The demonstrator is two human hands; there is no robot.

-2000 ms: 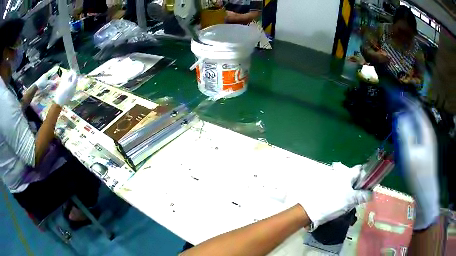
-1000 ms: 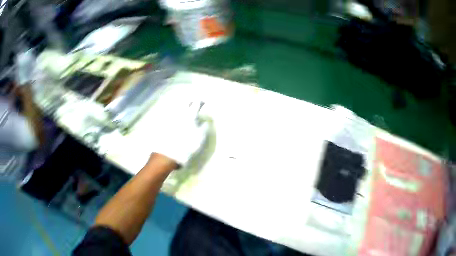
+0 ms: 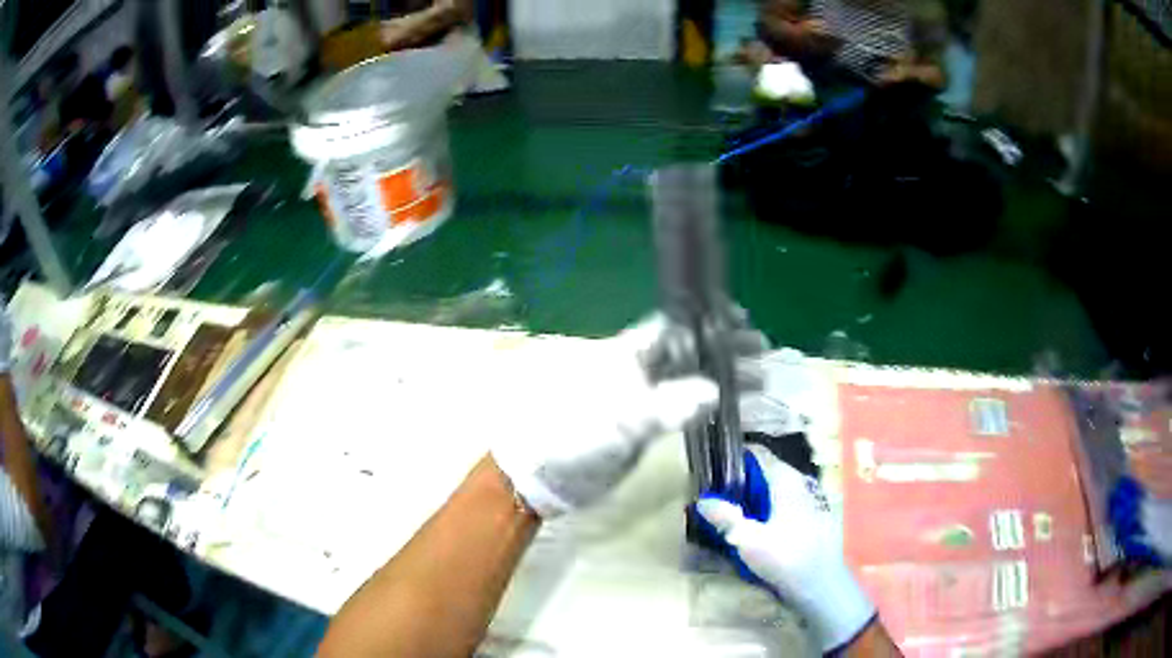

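Note:
A bundle of grey metal bars (image 3: 690, 257) stands nearly upright in front of me, its upper end blurred. My left hand (image 3: 611, 418), in a white glove, is closed around the bundle's middle. My right hand (image 3: 771, 521), in a white glove with blue fingers, grips its lower end. A black cloth (image 3: 787, 450) lies behind my right hand, partly hidden by it. Both hands are over the white bench covering (image 3: 386, 424).
Pink covering (image 3: 958, 476) lies at right, with another person's gloved hand (image 3: 1137, 514) at the edge. Metal bars (image 3: 251, 373) lie at left. A white bucket (image 3: 379, 167) and a black heap (image 3: 861, 167) stand on the green bench (image 3: 553, 206). A person sits across.
The view has turned right. My left hand has moved from the left of the white covering to the bar bundle. My right hand has come into view, gripping the same bundle.

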